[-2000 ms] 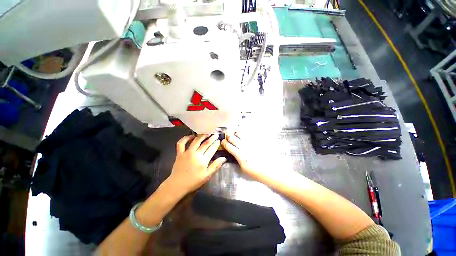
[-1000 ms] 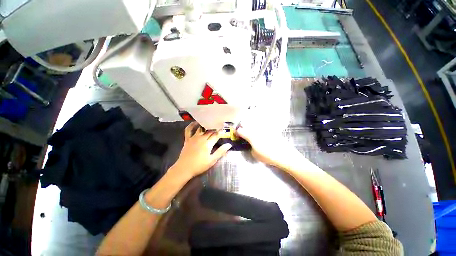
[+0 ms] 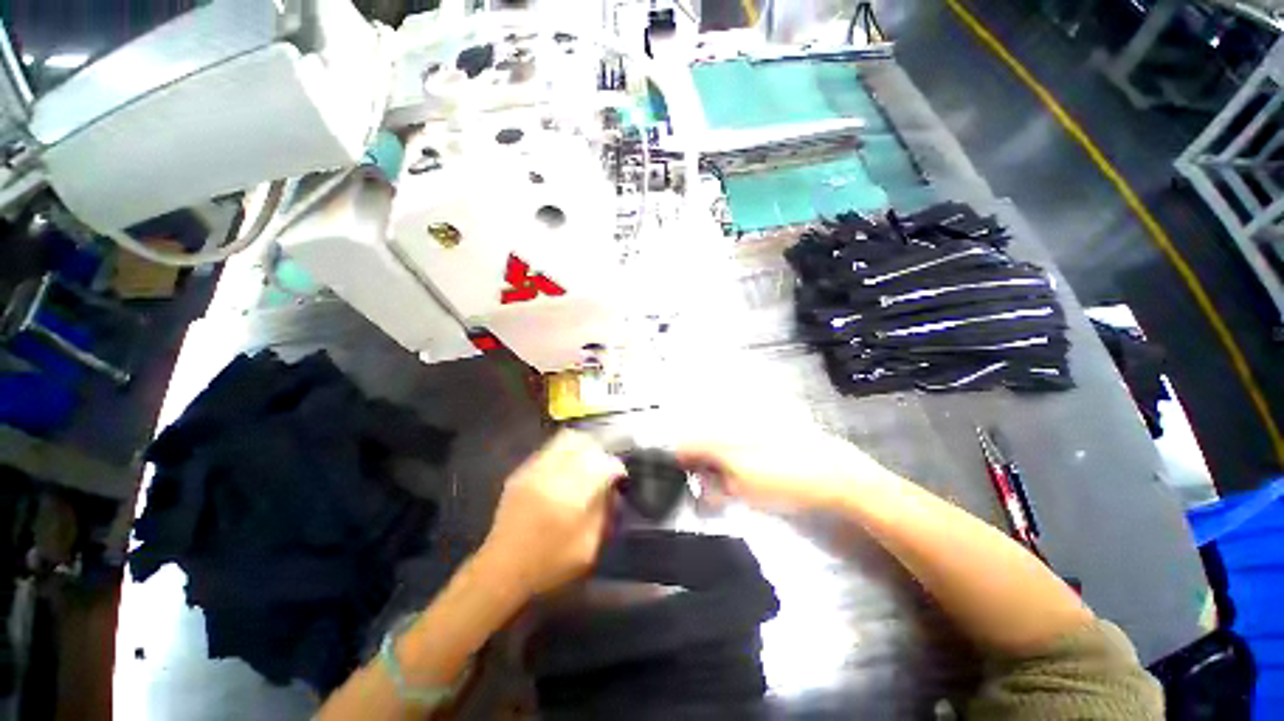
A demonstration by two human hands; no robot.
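A small black fabric piece (image 3: 653, 483) is held between my two hands, just in front of the sewing machine head (image 3: 493, 268). It is blurred, so I cannot tell whether a zipper is on it. My left hand (image 3: 561, 510) grips its left side with curled fingers. My right hand (image 3: 746, 476) holds its right side with the fingertips. The yellow plate (image 3: 570, 396) under the machine head is uncovered. Black fabric strips (image 3: 662, 634) lie flat on the table nearer to me, below my hands.
A large black cut-piece pile (image 3: 282, 521) lies at left. The zipper bundle (image 3: 936, 303) lies at right, before the teal plate (image 3: 789, 99). Red and black snips (image 3: 1010, 490) lie at the right. A blue bin (image 3: 1246, 571) stands beyond the table's right edge.
Both hands have drawn back from the needle area towards me with the black piece between them, uncovering the yellow plate. The camera view has shifted, so the zipper bundle and snips appear further left.
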